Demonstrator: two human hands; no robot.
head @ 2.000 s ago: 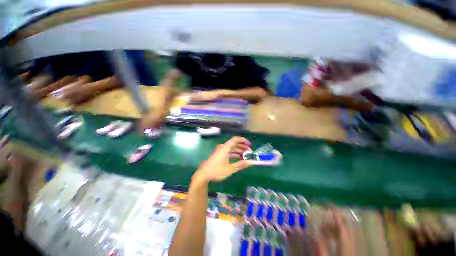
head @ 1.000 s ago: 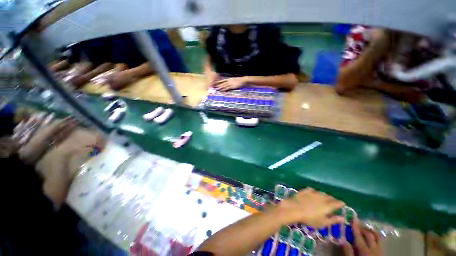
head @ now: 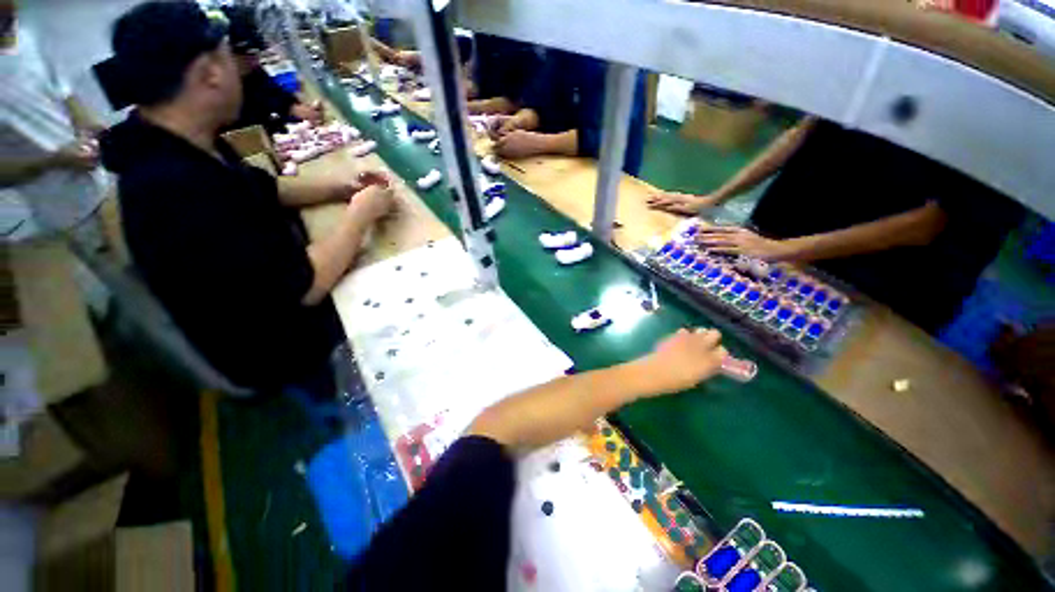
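Note:
My left hand (head: 691,359) reaches over the green conveyor belt (head: 694,434), its fingers closed on one end of a pale pink device (head: 737,368) on or just above the belt; the exact gap cannot be told. The fingers hide part of the device. My right hand is out of the picture. Open units with blue blocks (head: 720,563) lie at the bottom edge, partly cut off. Another device (head: 591,320) with a dark opening lies on the belt left of my hand.
Two pale housings (head: 575,253) and a white strip (head: 848,509) lie on the belt. A filled tray (head: 752,296) stands opposite before a person's hands. A metal post (head: 457,150) rises beside covered sheets (head: 428,312). A person in black (head: 220,231) sits at left.
The view has swung left. My left hand has left the unit rows and is now on a device over the belt. My right hand, at the rows a second ago, is out of view.

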